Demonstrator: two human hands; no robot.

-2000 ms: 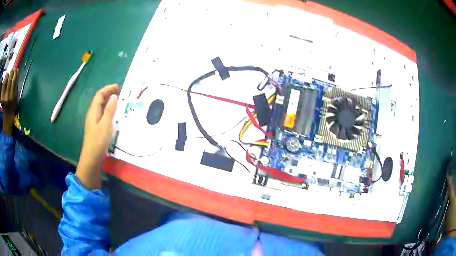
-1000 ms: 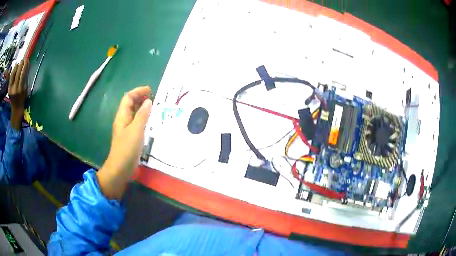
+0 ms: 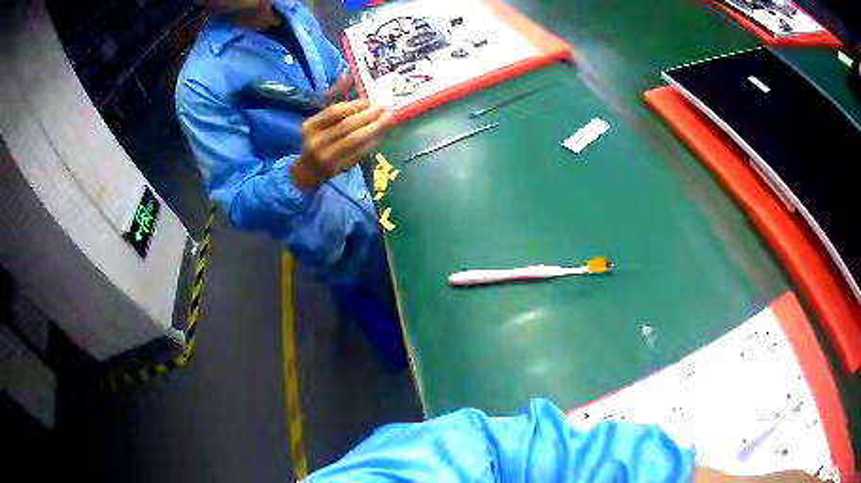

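The white rear chassis panel (image 3: 703, 401) lies at the lower right, cut off by the bottom edge, with the orange-red foam pad (image 3: 814, 377) showing along its right side. My blue left sleeve (image 3: 510, 448) crosses the bottom of the view and hides part of the panel. Only a strip of my left hand (image 3: 755, 476) shows at the bottom edge, over the panel; its fingers are cut off. My right hand is not in view. A brush (image 3: 519, 274) with a white handle and yellow-orange tip lies on the green mat left of the panel.
Another worker in a blue smock (image 3: 274, 141) stands at the upper left, hands by another chassis (image 3: 491, 42) on foam. Thin rods (image 3: 451, 141), a white label (image 3: 585, 135) and yellow scraps (image 3: 382, 179) lie nearby. A dark screen (image 3: 774, 123) on foam is upper right.
The view has swung left, so the panel has shifted to the lower right and its motherboard is out of view. My left hand has left the panel's left edge and now reaches across it.
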